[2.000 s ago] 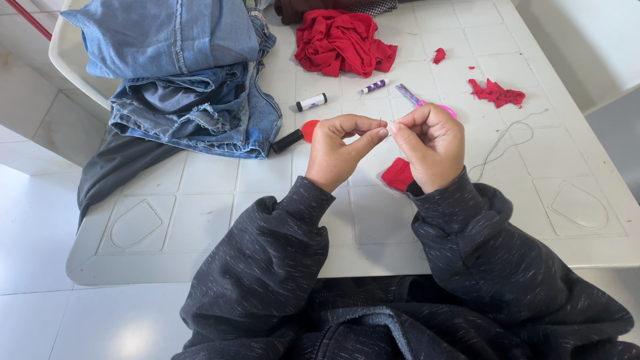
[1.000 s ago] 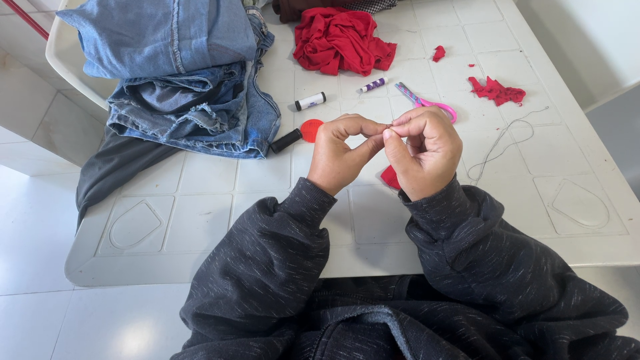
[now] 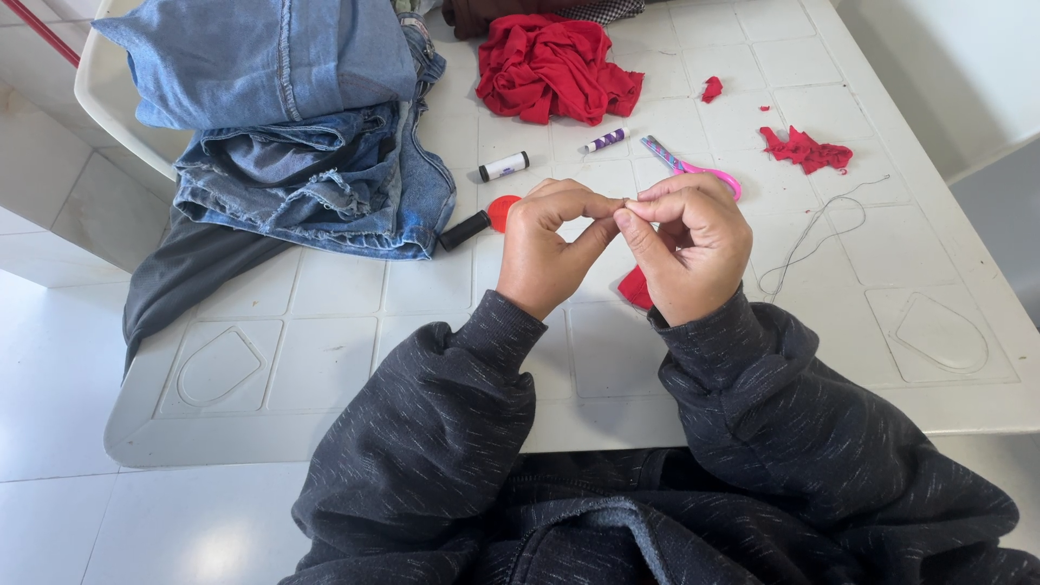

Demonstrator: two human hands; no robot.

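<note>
My left hand (image 3: 556, 236) and my right hand (image 3: 695, 231) meet at the fingertips above the white plastic table (image 3: 325, 349). Thumb and index finger of each hand are pinched together on something too small to make out. Beneath my right hand lies a piece of red fabric (image 3: 635, 288), partly hidden. A dark thread (image 3: 800, 240) lies in loose loops to the right of that hand. Behind my right hand rest scissors (image 3: 691, 168) with pink handles, their handles partly covered. By my left hand are a red disc (image 3: 501, 213) and a black cylinder (image 3: 465, 231).
Folded blue denim (image 3: 325, 162) and dark grey cloth (image 3: 203, 264) lie at the left. Crumpled red fabric (image 3: 556, 69) sits at the back, with a white tube (image 3: 504, 166) and a purple-patterned tube (image 3: 607, 140) before it. Red scraps (image 3: 804, 149) lie at the right.
The fingertips of my hands have come together, and my right hand has shifted slightly. The loops of thread on the table lie in a different shape.
</note>
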